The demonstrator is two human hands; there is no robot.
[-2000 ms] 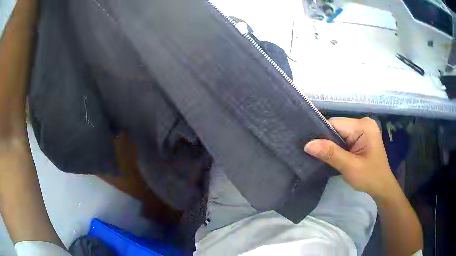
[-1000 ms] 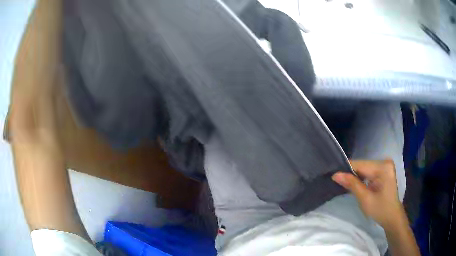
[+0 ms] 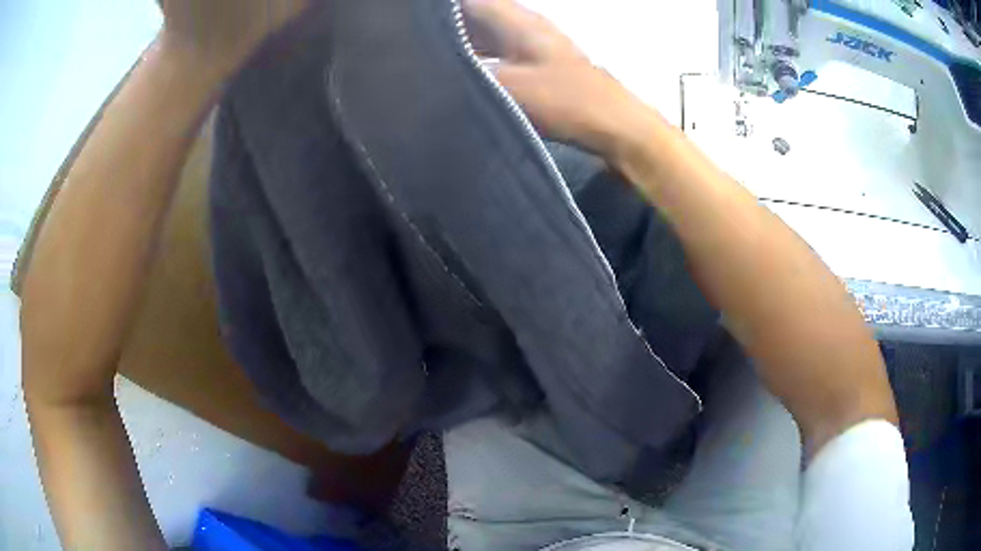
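Observation:
The dark grey garment [image 3: 430,215] hangs from the top of the view down over my lap. Its silvery zipper [image 3: 559,183] runs along the right edge, and its lower end lies free over my thigh. A pale stitch line runs down the cloth left of it. My right hand [image 3: 543,81] is at the upper zipper edge, fingers at the teeth and partly hidden by the cloth; it holds that edge. My left hand [image 3: 226,22] is at the top edge, mostly cut off against the cloth, so its grip does not show.
The white sewing machine [image 3: 861,48] stands at upper right, its needle area [image 3: 742,108] beyond my right forearm. Black thread snips [image 3: 941,211] lie on the table. A ruler strip [image 3: 925,307] follows the table's front edge. A blue item [image 3: 242,533] is at lower left, beside a brown surface [image 3: 183,355].
My right hand has let go of the lower zipper end and moved up to the upper edge. The lower end has dropped onto my lap. More of the machine shows.

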